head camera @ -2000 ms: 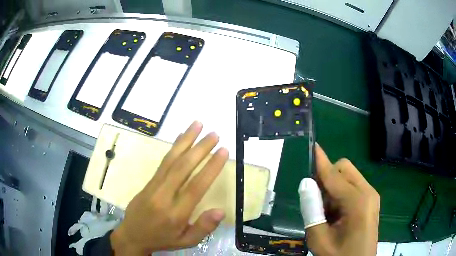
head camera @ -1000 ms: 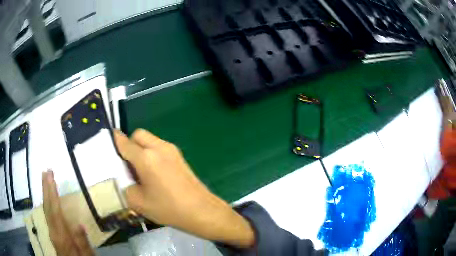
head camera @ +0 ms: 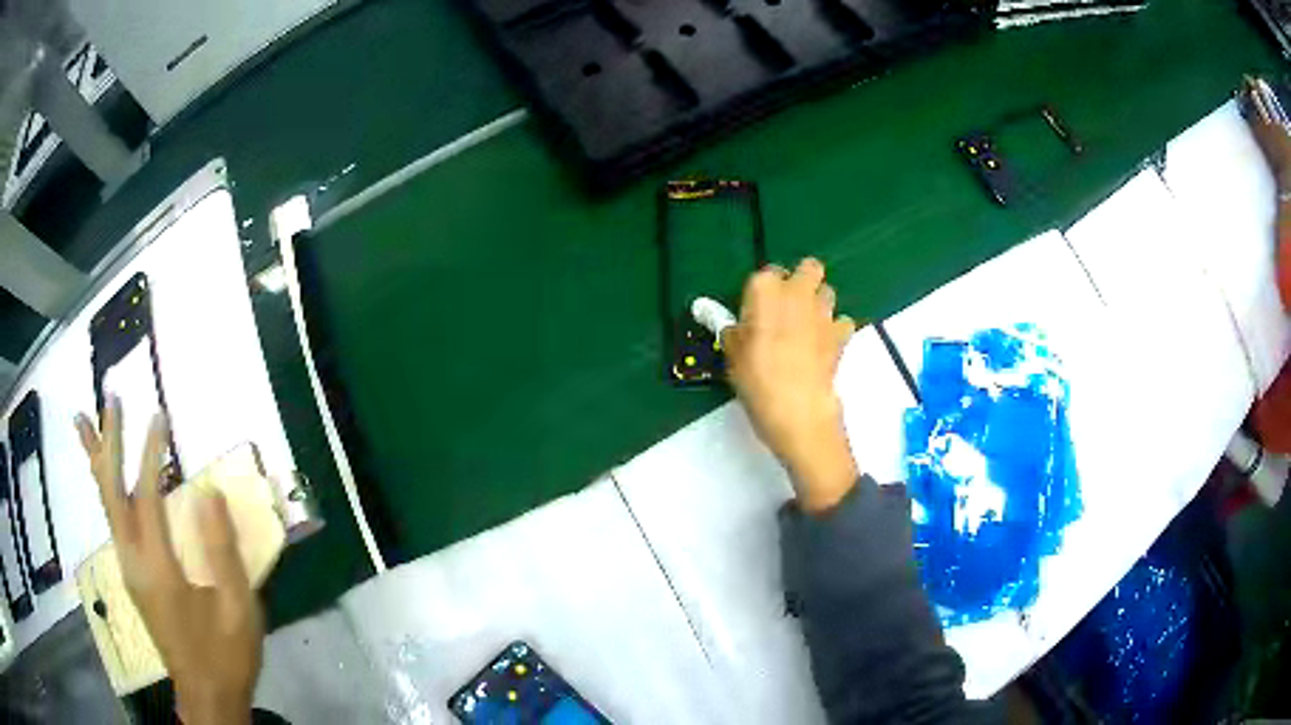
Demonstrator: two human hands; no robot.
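A black phone middle frame (head camera: 671,283) with yellow dots lies on the green belt, camera end towards me. My right hand (head camera: 786,354), a white finger cot on one fingertip, grips its lower right edge; the fingers partly hide that side. My left hand (head camera: 191,581) is open, fingers spread, over the cream end plate (head camera: 241,517). Its fingertips overlap the view of a frame on the white feed belt (head camera: 213,312); contact is unclear. Another frame with blue film (head camera: 524,694) lies on the white bench, cut off by the bottom edge.
Crumpled blue film (head camera: 991,482) lies on the white bench sheets (head camera: 708,524). Another frame (head camera: 988,167) lies farther along the green belt (head camera: 467,354). A black blister tray (head camera: 680,71) is at the back. A person's arm (head camera: 1271,156) shows at the right edge.
My right hand has let go of the frame at the feed belt, moved right and taken hold of one on the green belt. My left hand stays by the end plate. The view has swung right.
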